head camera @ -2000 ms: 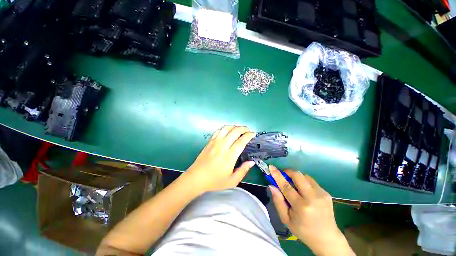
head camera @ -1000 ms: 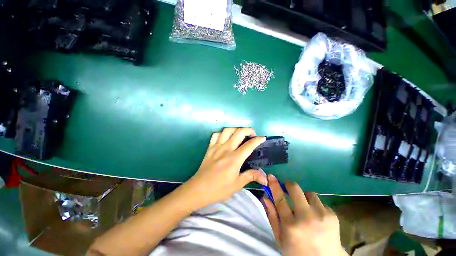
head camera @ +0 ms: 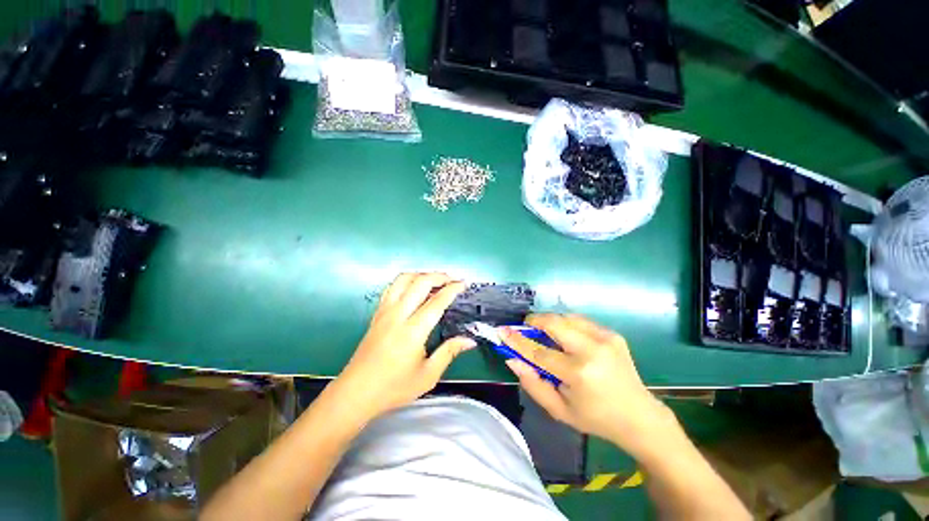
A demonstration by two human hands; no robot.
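A black plastic housing (head camera: 496,302) lies on the green bench near its front edge, ribbed face up. My left hand (head camera: 405,331) holds its left end, fingers over the top and thumb at the near side. My right hand (head camera: 586,374) holds blue-handled pliers (head camera: 527,351); their metal jaws are at the near edge of the housing, close to my left thumb. Whether the jaws grip anything is too small to tell. A pile of small metal pins (head camera: 457,182) and an open clear bag (head camera: 645,193) of small black parts lie beyond.
A blister tray (head camera: 703,254) with housings stands at right, a fan (head camera: 907,239) beyond it. Black trays (head camera: 555,51) are stacked at the back. A labelled zip bag (head camera: 365,97) lies back left of centre. Housings (head camera: 92,280) are heaped at left. A cardboard box (head camera: 219,438) is below the bench.
The view has shifted, so the bench things sit further left than two seconds ago. Since one second ago the pliers have come up to the housing's near edge, with their handles more visible.
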